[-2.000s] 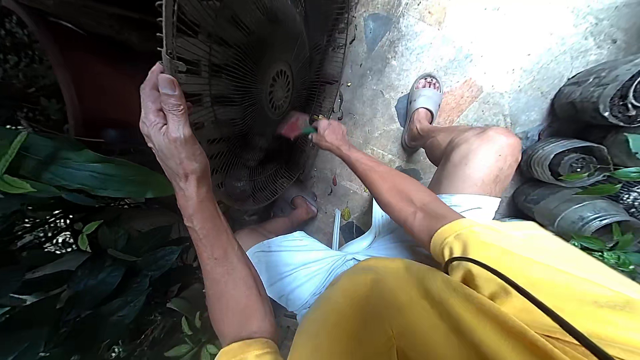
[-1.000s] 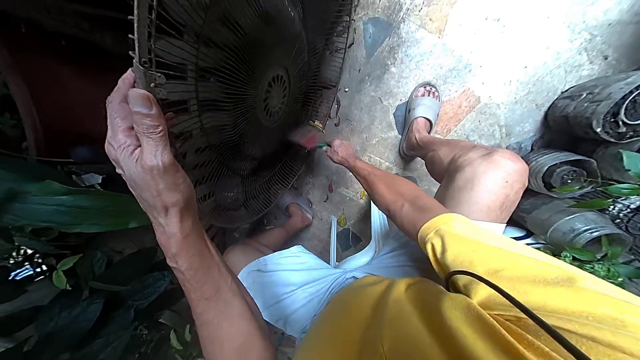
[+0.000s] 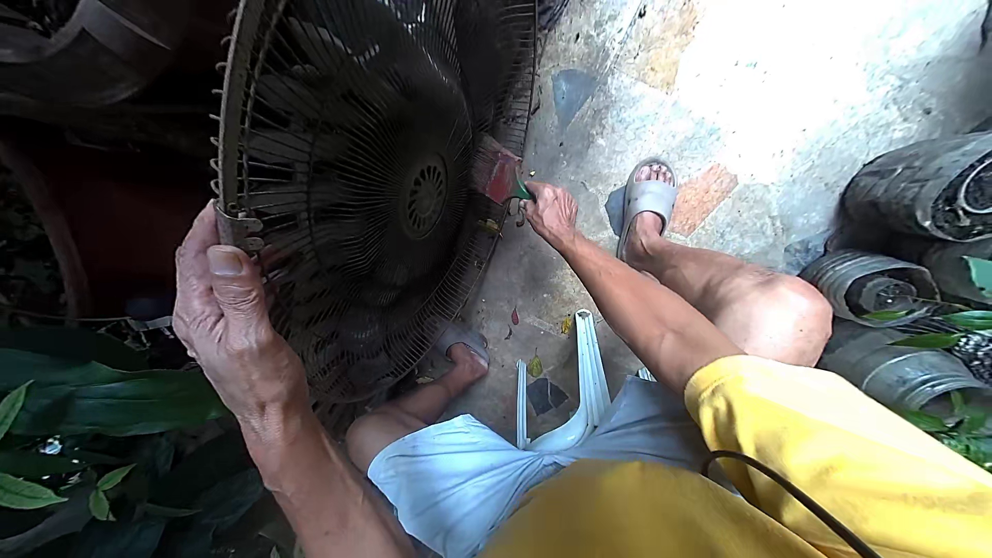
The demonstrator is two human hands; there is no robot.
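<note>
A large, dirty wire fan guard [image 3: 333, 147] with a round slotted hub stands upright at the upper left. Its rim is in the grip of my left hand [image 3: 240, 333], thumb towards me beside a metal clip and fingers partly hidden behind the rim. My right hand [image 3: 554, 213] holds the green handle of a flat paintbrush [image 3: 498, 174] with a red ferrule. The brush's dark, slightly blurred bristles are against or close to the wires right of the hub.
Potted containers [image 3: 891, 287] lie at the right with green leaves. Dark foliage [image 3: 108, 387] fills the lower left. A white plastic stool [image 3: 590, 380] is beneath me on the stone-patched floor [image 3: 566, 263]. My sandalled feet are beside the guard.
The brush in my right hand has moved from the guard's lower right area up along its right side. My left hand still holds the rim.
</note>
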